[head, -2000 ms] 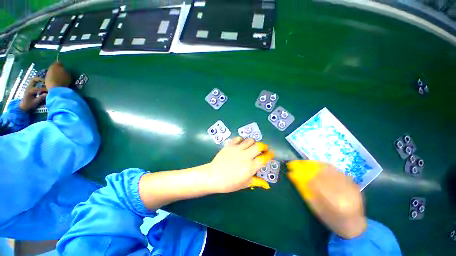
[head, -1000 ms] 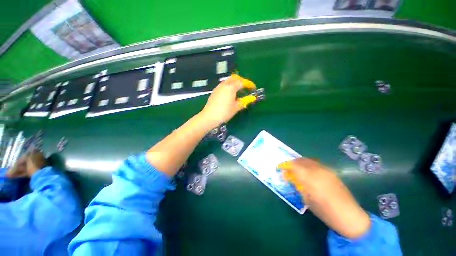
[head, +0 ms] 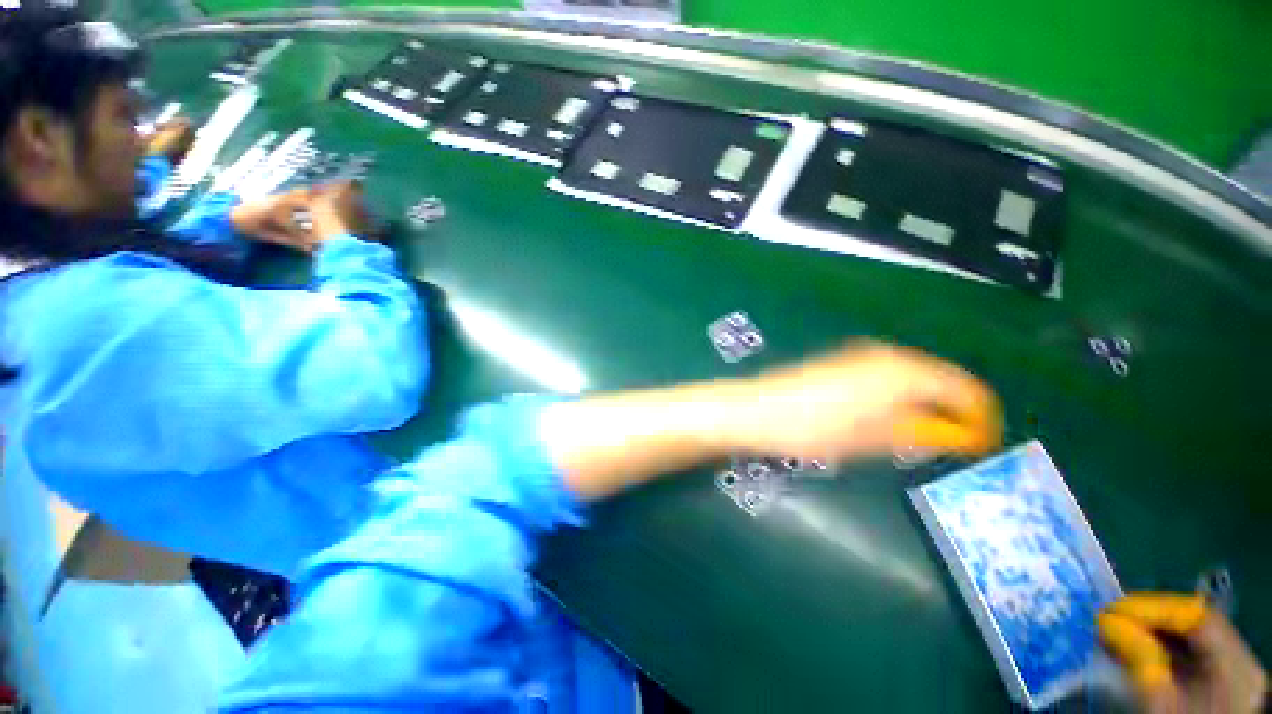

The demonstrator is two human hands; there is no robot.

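Note:
A shallow white box (head: 963,579) of small blue pieces lies at the lower right. My left hand (head: 900,405), blurred, with yellow-orange finger cots, is just above the box's far left corner; its fingertips are over a grey part and I cannot tell whether they grip it. My right hand (head: 1186,656), partly cut off, is at the box's right edge, its fingers bent; anything in them is unclear. One grey ringed cover (head: 735,336) lies beyond my left forearm. More covers (head: 751,485) lie close together below it, partly hidden. A three-ring part (head: 1110,353) lies at the right.
Several black panels (head: 921,209) on white sheets lie in a row along the far rail (head: 781,67). A person in a blue smock (head: 223,349) sits at the left, hands on small parts beside white strips (head: 251,161). Another cover (head: 1216,586) lies beyond my right hand.
The view has swung left, so things appear further right. My left hand has let go of a ringed part beside the last panel and come back towards the box. My right hand has moved to the box's right edge.

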